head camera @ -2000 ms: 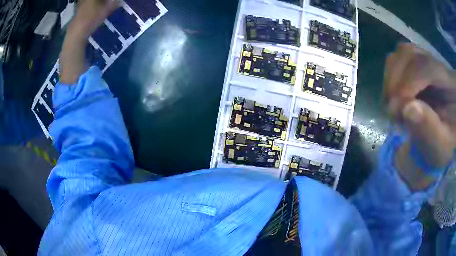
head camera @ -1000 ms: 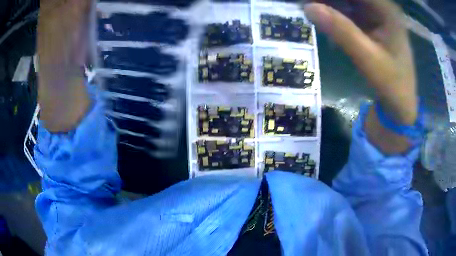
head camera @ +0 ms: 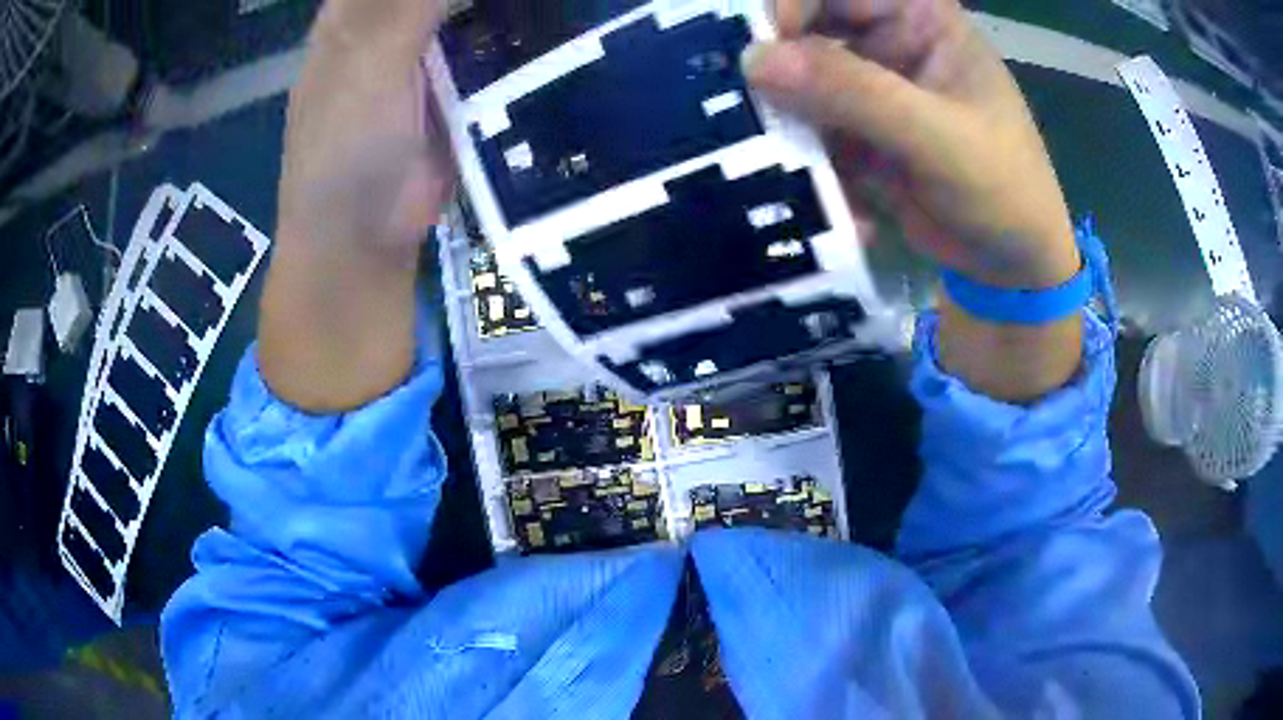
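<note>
A die-cut adhesive sheet (head camera: pixel 675 232), a white strip with black irregular shapes, is raised close to the camera and curves over the tray. My left hand (head camera: pixel 373 134) holds its left edge; the fingers are blurred and partly hidden. My right hand (head camera: pixel 901 120) grips its right edge near the top between thumb and fingers. Below the sheet lies a white blister tray (head camera: pixel 486 464) with two columns of dark circuit boards (head camera: pixel 580 509) with gold patches. The sheet hides the tray's upper part.
More die-cut sheets (head camera: pixel 155 380) overlap on the mat at left. Small white blocks (head camera: pixel 68 312), one with a cable, lie beside them. A white desk fan (head camera: pixel 1213 387) stands at right, below an empty liner strip (head camera: pixel 1189 176). A blue wrist strap (head camera: pixel 1020 298) circles my right wrist.
The sheet has moved from the left to over the tray. My right hand has come inward from the right and taken its edge. The view has shifted, showing more of the left sheets and fan.
</note>
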